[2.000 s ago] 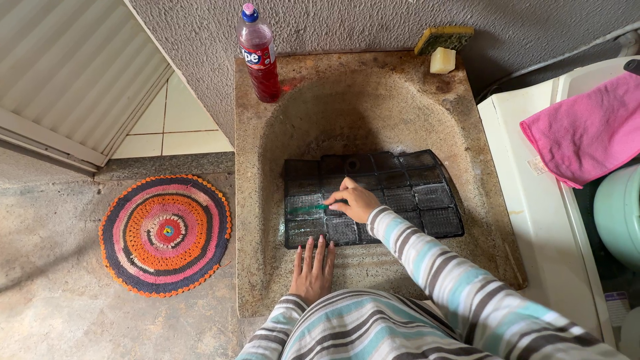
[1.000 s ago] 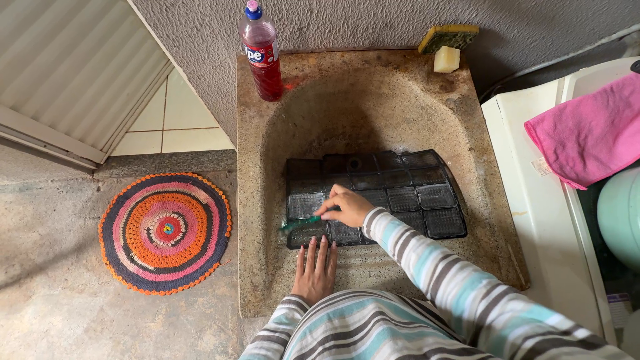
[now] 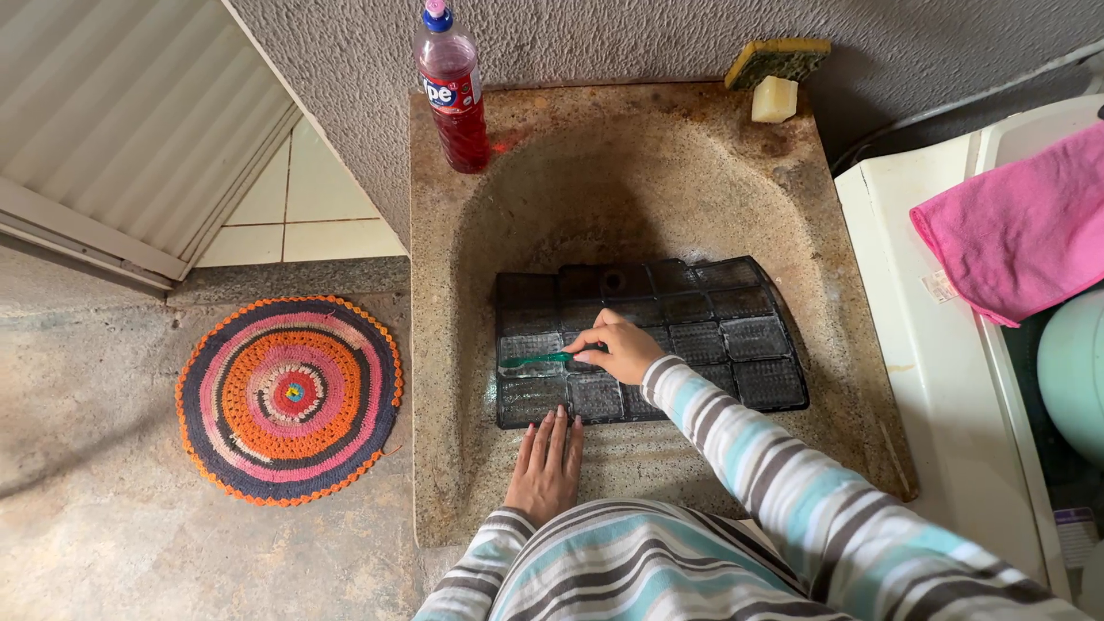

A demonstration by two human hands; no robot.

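A black plastic-framed mesh filter (image 3: 759,384) lies in the basin of a stone laundry sink (image 3: 483,483). My right hand (image 3: 623,347) grips a green toothbrush (image 3: 539,359), whose head rests over a wet, whitish cell near the filter's left edge. Below it, my left hand (image 3: 547,466) lies flat on the sink's near side, fingertips at the filter's lower edge and fingers slightly apart, holding nothing. Part of the filter is hidden under my right hand and wrist.
A bottle of red detergent (image 3: 453,95) stands on the back left rim. At the back right are a soap block (image 3: 774,99) and a sponge (image 3: 780,62). A pink cloth (image 3: 1018,216) hangs over a white appliance (image 3: 940,362). A round crocheted rug (image 3: 289,401) lies on the floor.
My right hand and the toothbrush have moved from the filter's lower left corner up to the row of cells above. My left hand has stayed at the near edge.
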